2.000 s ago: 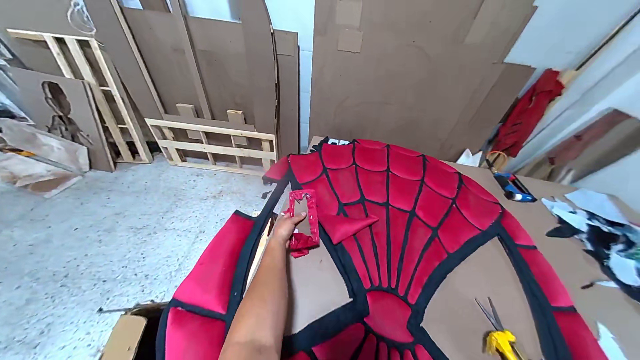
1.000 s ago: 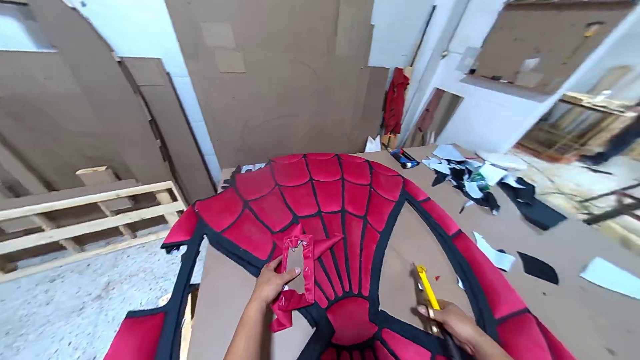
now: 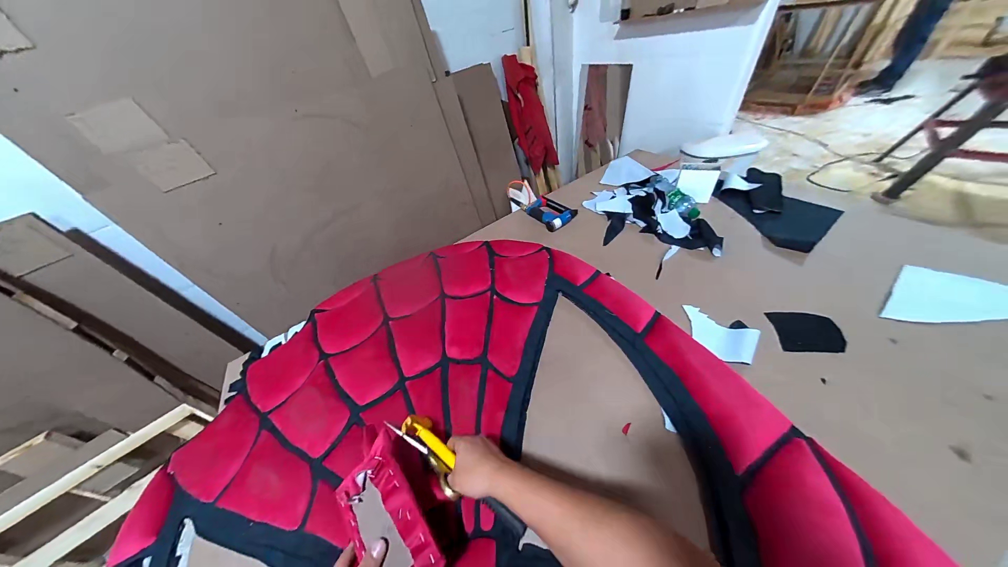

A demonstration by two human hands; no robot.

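My right hand (image 3: 476, 466) is closed around a yellow-handled tool (image 3: 431, 442); a pointed metal blade sticks out beside it, and whether both are one tool is unclear. At the bottom edge, fingertips of my left hand (image 3: 364, 554) grip a small cardboard-backed piece (image 3: 378, 516) wrapped in red fabric, with staple-like marks along its folded edges. The blade tip is close to the top of this piece. Beneath both hands lies a large rounded panel of padded red segments (image 3: 425, 335) divided by black strips, with a bare brown opening (image 3: 602, 394) framed in black.
Behind the panel, a blue and black tool (image 3: 555, 216) lies on the brown table (image 3: 906, 409), near a heap of black and white scraps (image 3: 654, 213) with a plastic bottle. More scraps lie right. Wooden frames (image 3: 94, 480) stand lower left. A person's leg (image 3: 909, 47) shows upper right.
The yellow tool, lying on the panel at first, is now in my right hand, which has moved left to the red-wrapped piece. The view has swung right.
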